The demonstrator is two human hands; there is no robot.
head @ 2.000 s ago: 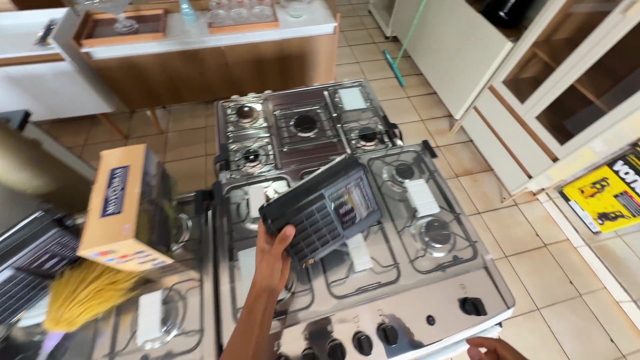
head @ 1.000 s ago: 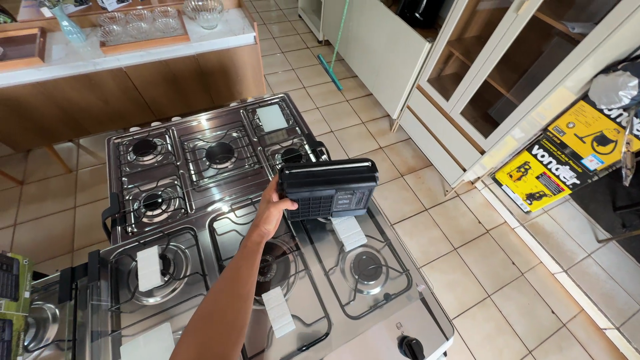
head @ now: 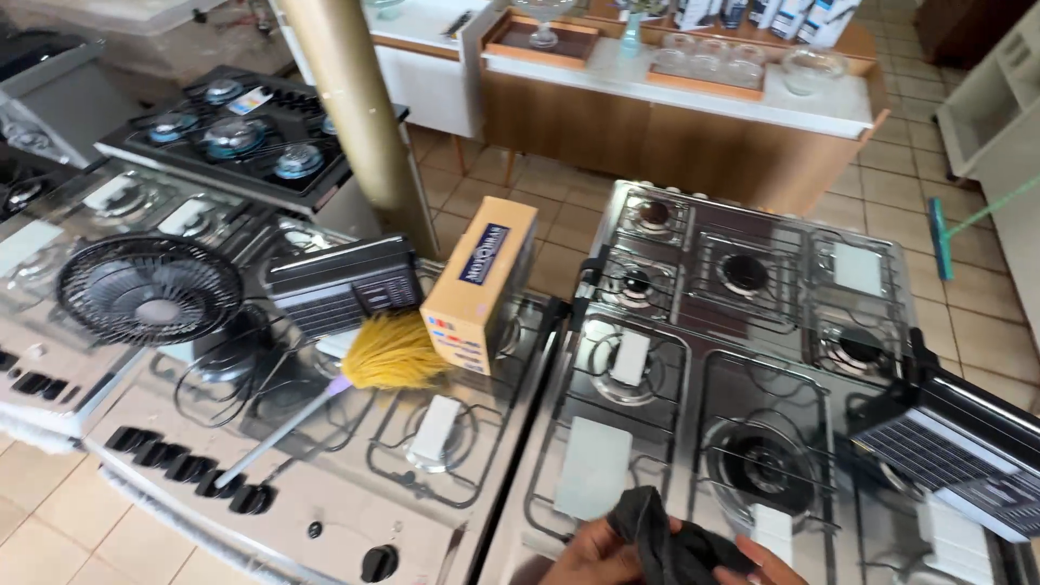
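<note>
At the bottom centre, a dark grey cloth (head: 662, 540) is held between my two hands, above the front of a steel gas stove (head: 528, 548). My left hand (head: 597, 552) grips its left end, and the fingers of my right hand (head: 760, 565) are at its right end, partly cut off by the frame edge. A black portable radio (head: 959, 455) lies on the right side of that stove. On the neighbouring stove sit another black radio (head: 345, 284), a cardboard box (head: 479, 284), a yellow-headed duster (head: 394, 353) and a black fan (head: 150, 292).
A metallic column (head: 357, 114) rises behind the box, beside a black cooktop (head: 244, 134). Behind the stoves stands a wooden sideboard (head: 650, 130) with glassware trays. A green squeegee (head: 941, 240) rests on the tiled floor at right.
Earlier my left hand held a black radio over the stove; now a radio lies at the stove's right side and a dark cloth is in my hands. The view has swung left.
</note>
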